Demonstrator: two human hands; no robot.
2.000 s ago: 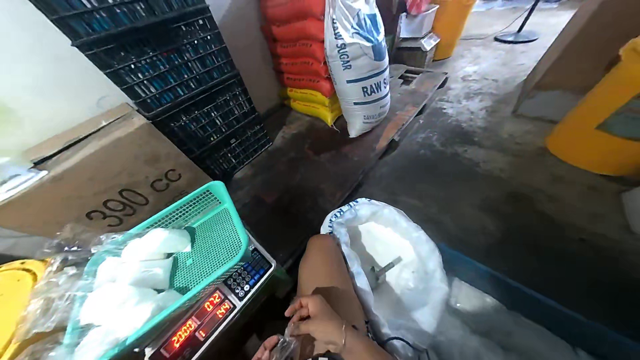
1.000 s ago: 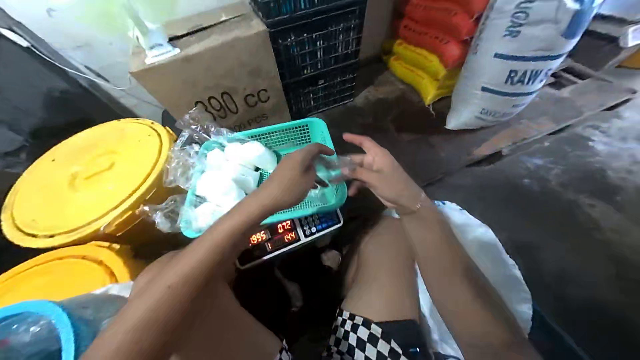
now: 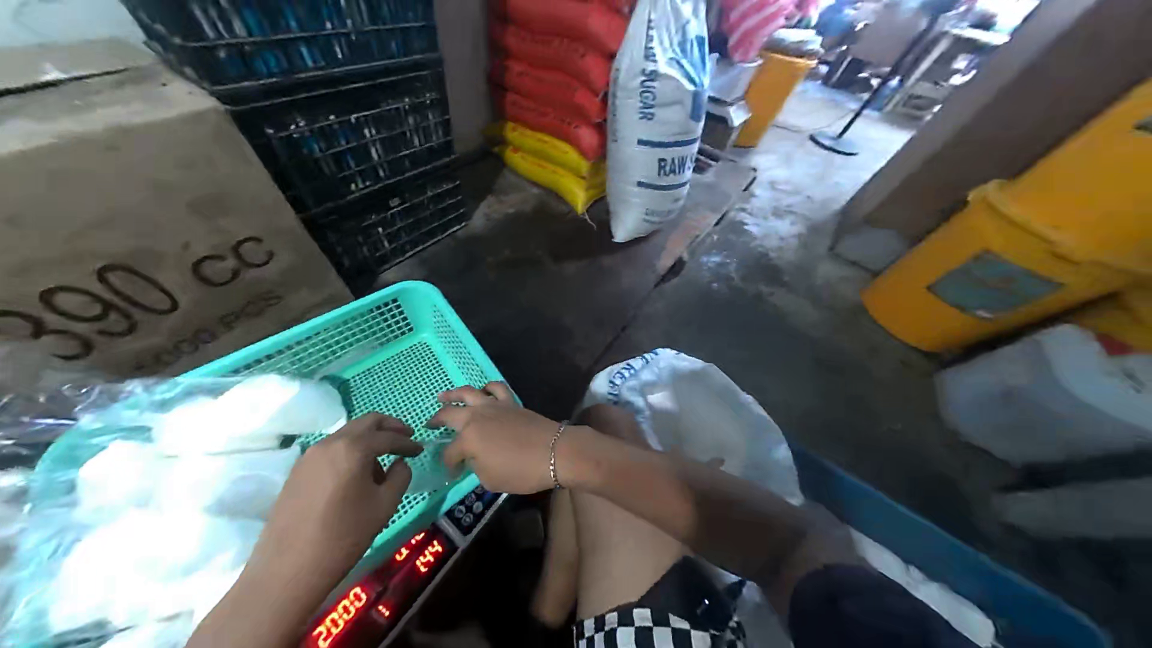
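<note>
A green plastic mesh basket [image 3: 396, 382] rests on a digital scale [image 3: 396, 585] with lit red digits. White-filled clear plastic bags [image 3: 189, 486] crowd its left part. Over the basket's near right side, my left hand [image 3: 346, 477] has its fingers curled beside a small clear plastic piece [image 3: 434, 468]. My right hand [image 3: 499, 436], with a chain bracelet at the wrist, reaches in from the right with its fingertips at that plastic. Whether either hand grips it is unclear. An open white sack [image 3: 702, 405] stands to the right, below the forearm.
A cardboard box [image 3: 135, 216] stands behind the basket, beside stacked black crates [image 3: 360, 135]. Farther off are red sacks [image 3: 558, 63], yellow sacks [image 3: 549, 166] and a raw sugar sack [image 3: 657, 126]. Yellow bins [image 3: 954, 261] stand at right; a blue container edge [image 3: 936, 549] lies lower right.
The view has swung right and closer to the basket since one second ago. Both hands, then raised over the basket's right end, are now lower, at its near right side.
</note>
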